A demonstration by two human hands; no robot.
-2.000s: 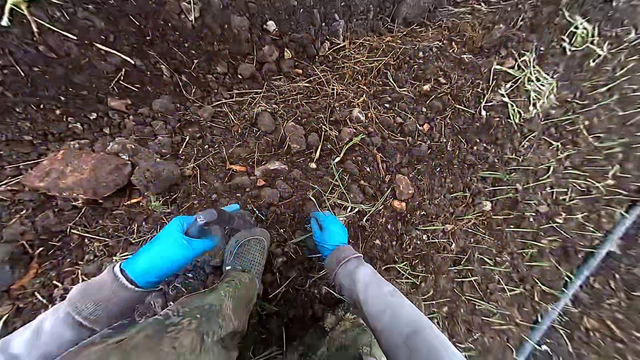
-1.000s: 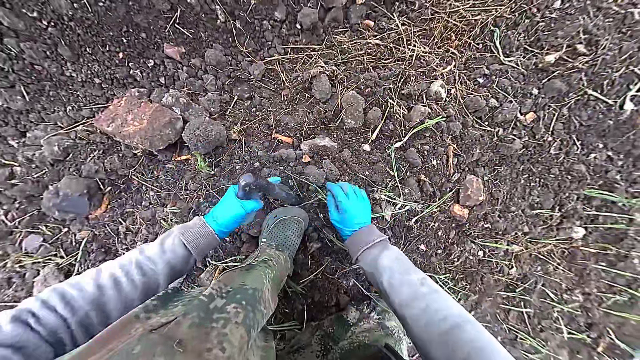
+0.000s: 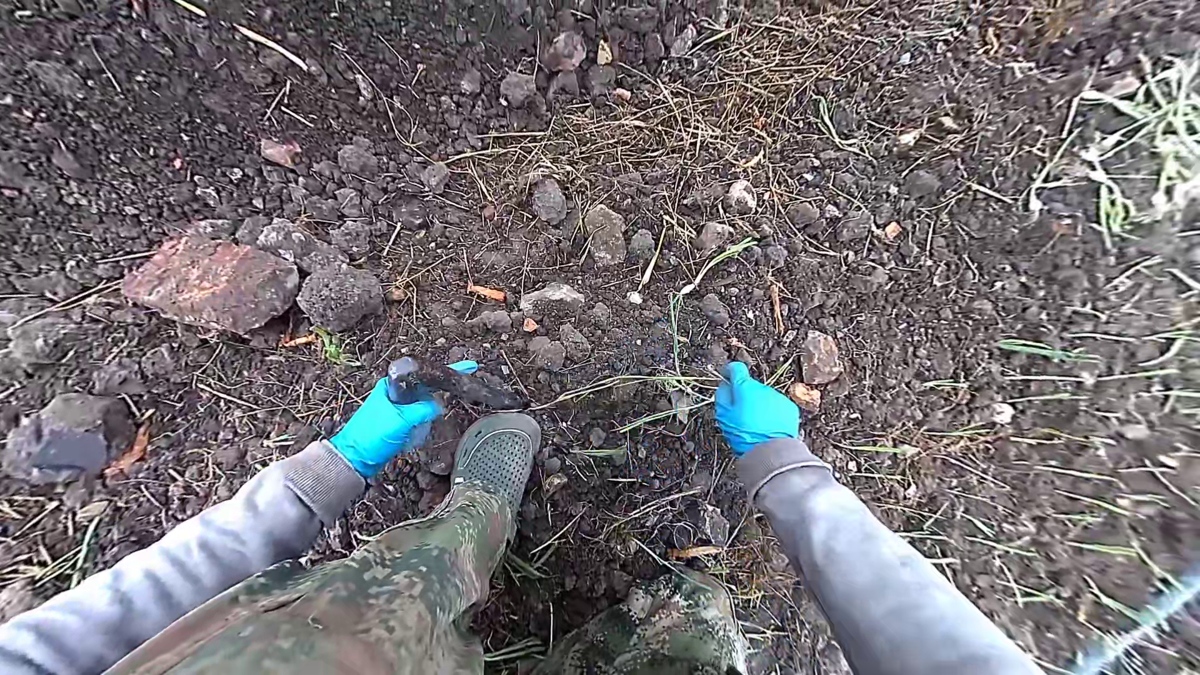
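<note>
My left hand (image 3: 387, 424), in a blue glove, is closed around the dark handle of a soil-caked hand tool (image 3: 459, 384); its dirty end points right, just above the toe of the shoe. The exact kind of tool cannot be told. My right hand (image 3: 753, 408), also gloved in blue, has its fingers pinched together over the soil at the right. Thin green and pale stems (image 3: 637, 380) run leftward from its fingertips, and it seems to grip their ends. A loose seedling with a pale base (image 3: 717, 264) lies on the soil above my right hand.
A perforated clog (image 3: 497, 452) stands between my hands, below camouflage trousers. A large reddish rock (image 3: 212, 283) and a grey clod (image 3: 340, 296) lie at left. Dry straw (image 3: 684, 117) covers soil farther ahead. Rows of green shoots (image 3: 1045, 352) grow at right, with uprooted plants (image 3: 1162, 141) above them.
My right hand has moved right, away from the shoe, and stems now stretch from its fingers. My left hand still holds the tool beside the shoe.
</note>
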